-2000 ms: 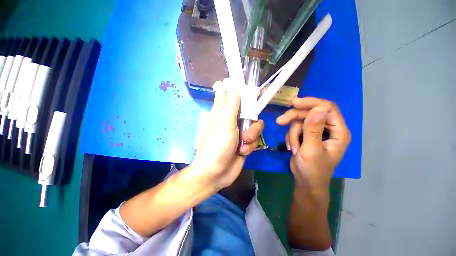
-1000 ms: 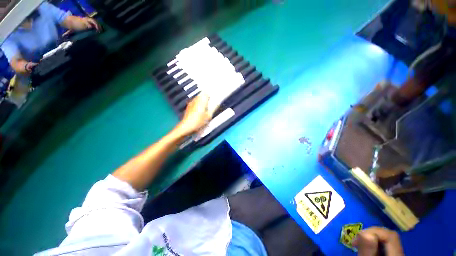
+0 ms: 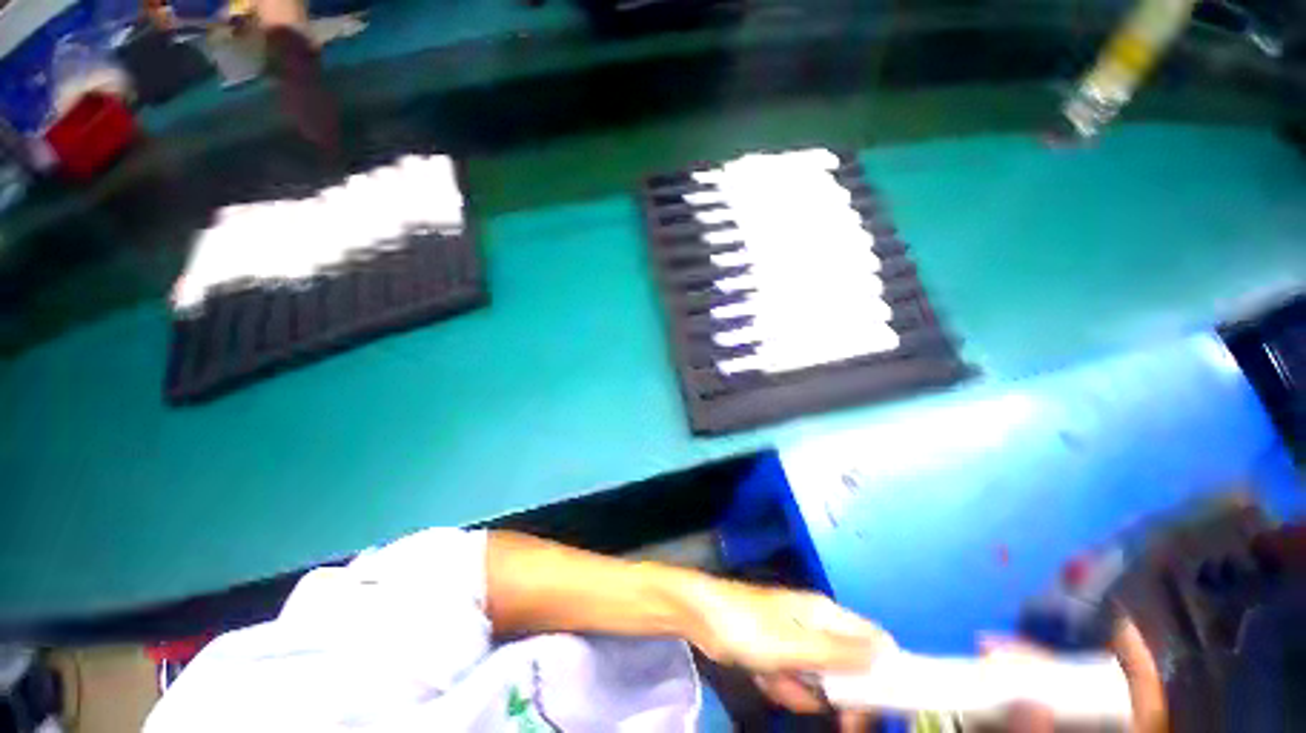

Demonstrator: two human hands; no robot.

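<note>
A white tripod-handle unit [image 3: 938,685], blurred, lies level at the bottom right, in front of the machine. My left hand [image 3: 795,637] grips its left end. My right hand [image 3: 1124,673] is blurred and partly cut off at the lower edge, with fingers at the unit's right part; whether it grips the unit is unclear. A slotted foam tray [image 3: 831,405] on the green bench holds a row of several white units [image 3: 802,265].
A second foam tray [image 3: 330,322] with white units lies further left on the green bench [image 3: 573,344]. The brown machine [image 3: 1217,587] stands on the blue table [image 3: 974,487] at right. Blurred items and a person's arm [image 3: 294,65] show at the back.
The view has swung left. My left hand has moved from the tray towards the machine with a white unit in it. My right hand has come to the unit's other end.
</note>
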